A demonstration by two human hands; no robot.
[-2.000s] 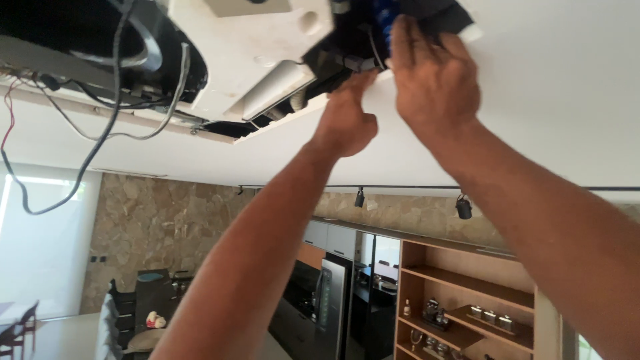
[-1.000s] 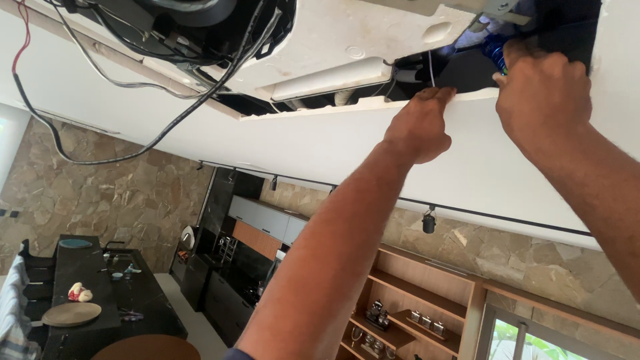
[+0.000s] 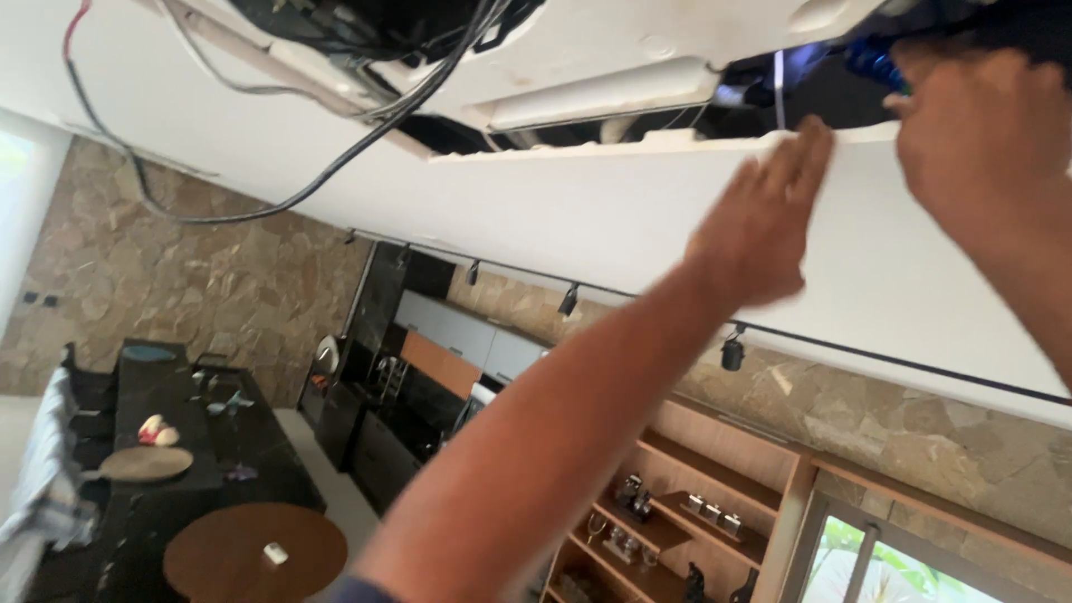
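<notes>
Overhead is a ceiling opening with a rough cut edge (image 3: pixel 586 151). Inside it hangs a white plastic-like housing (image 3: pixel 578 54) of a unit, with a dark round part at the upper left. My left hand (image 3: pixel 758 213) is raised just under the cut edge, fingers extended and its tips near the edge; it appears to hold nothing. At the upper right my right hand (image 3: pixel 980 126) reaches into the opening, its fingers around or against a shiny blue object (image 3: pixel 875 63); the hand hides most of it, so the grip is unclear. A thin white cord (image 3: pixel 780 88) hangs between the hands.
Black cables (image 3: pixel 310 188) loop down from the unit at the left. A track rail with black spotlights (image 3: pixel 733 352) runs along the ceiling. Below are a dark kitchen island (image 3: pixel 159 394), a round brown table (image 3: pixel 255 553) with a small white object, and wooden shelves (image 3: pixel 720 469) holding glassware.
My left hand's fingers, resting at the cut edge a second ago, now point up with the palm tilted. My right hand stays in the opening by the blue object. The view has shifted.
</notes>
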